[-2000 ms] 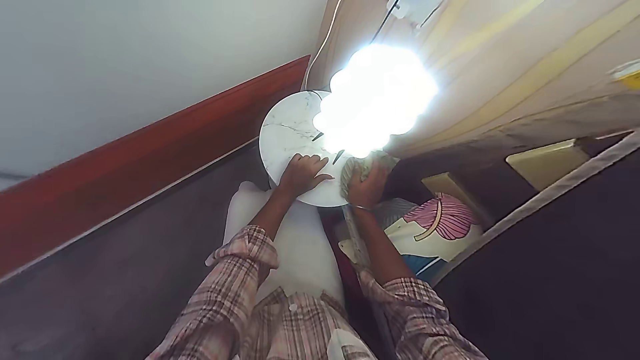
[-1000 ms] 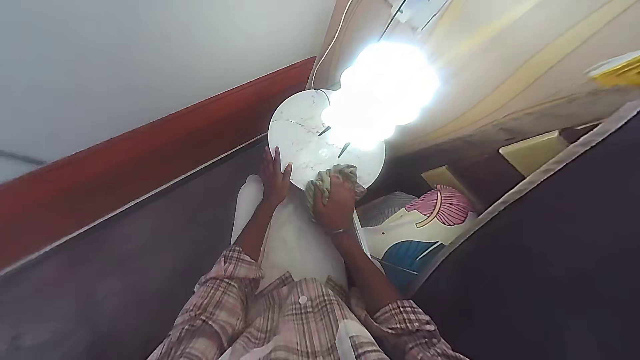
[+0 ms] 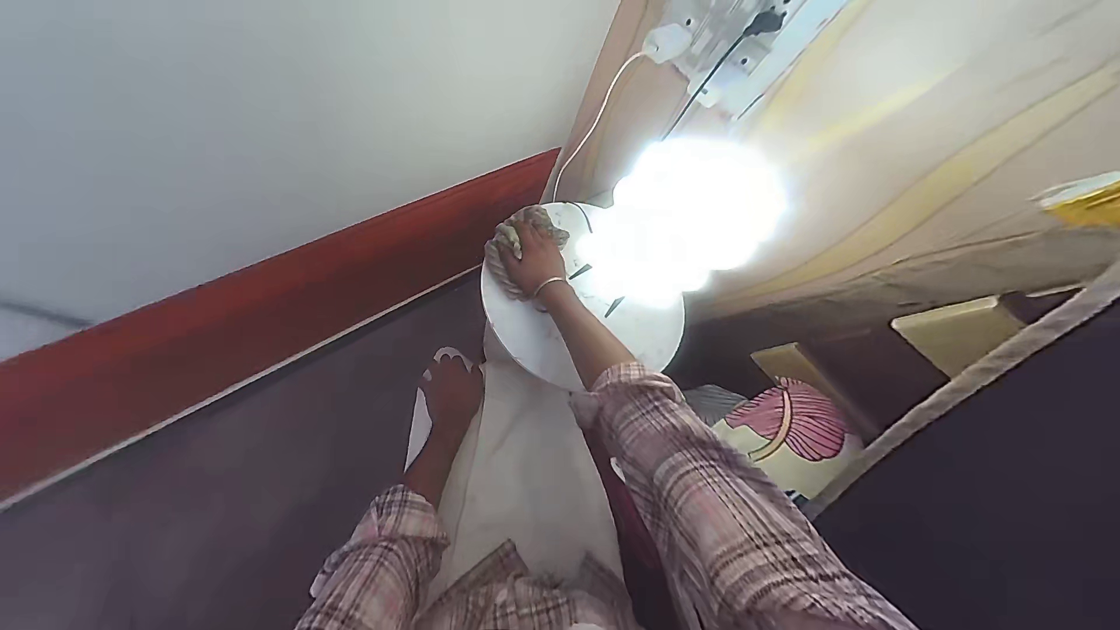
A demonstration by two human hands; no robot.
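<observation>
A folded patterned cloth (image 3: pixel 507 262) lies at the far left edge of a round white marbled tabletop (image 3: pixel 547 350), pressed down under my right hand (image 3: pixel 535 262). That arm reaches across the table, a thin bracelet at the wrist. My left hand (image 3: pixel 455 389) is off the table, lower left of it, by my leg, with nothing plainly held; its fingers are partly hidden. A brightly lit lamp (image 3: pixel 700 214) of rounded shapes stands on the right part of the tabletop, its dark short legs showing. The glare hides its details.
A white plug (image 3: pixel 667 42) and a black plug (image 3: pixel 766 21) sit at sockets on the wall behind, cords hanging down. A red-brown baseboard (image 3: pixel 289 271) runs along the left wall. At right are a cushion with a pink leaf (image 3: pixel 801 420) and a dark surface with a pale edge (image 3: pixel 971 385).
My right hand has moved with the cloth from the near side of the tabletop to its far left edge. The left hand, at the table's near left edge before, has come away from it.
</observation>
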